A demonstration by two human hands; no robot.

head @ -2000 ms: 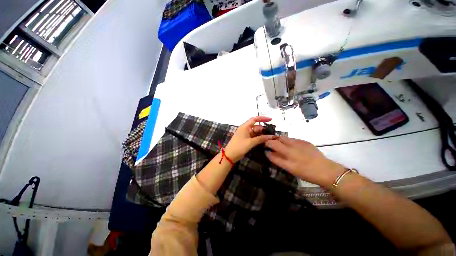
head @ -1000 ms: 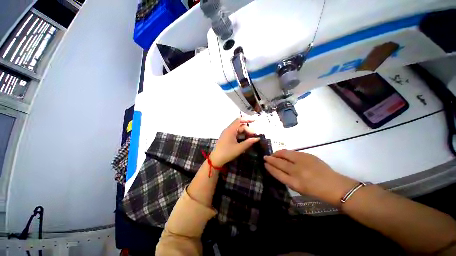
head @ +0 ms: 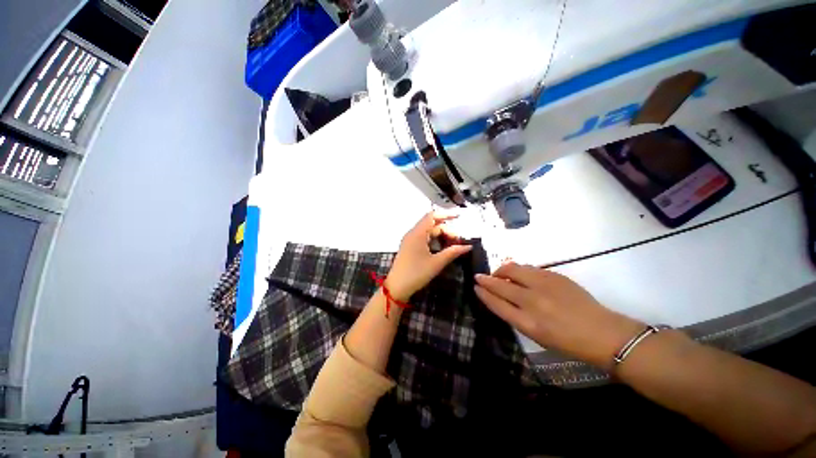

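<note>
The plaid panel [head: 313,335], with narrow black strips across it, lies over the table's front edge and hangs down. My left hand [head: 420,259] holds its upper right edge, thumb and fingers pinched just in front of the needle area. My right hand [head: 537,300] lies on the black strip [head: 477,259] at the panel's right edge, fingers extended together and pressing it. The sewing machine head [head: 501,89] is above the hands. The presser foot and needle are blurred by glare; whether the cloth is under the foot, I cannot tell.
A smartphone [head: 667,174] lies under the machine arm. Black shears [head: 805,192] are partly visible at the right. A tape measure [head: 582,368] runs along the front edge. A blue crate [head: 291,54] with cloth stands behind the table. Dark cloth [head: 313,109] lies at the back left.
The machine appears larger and farther left as the view shifted. My right hand has moved from beside my left fingers to lower right along the black strip. My left hand still pinches the cloth.
</note>
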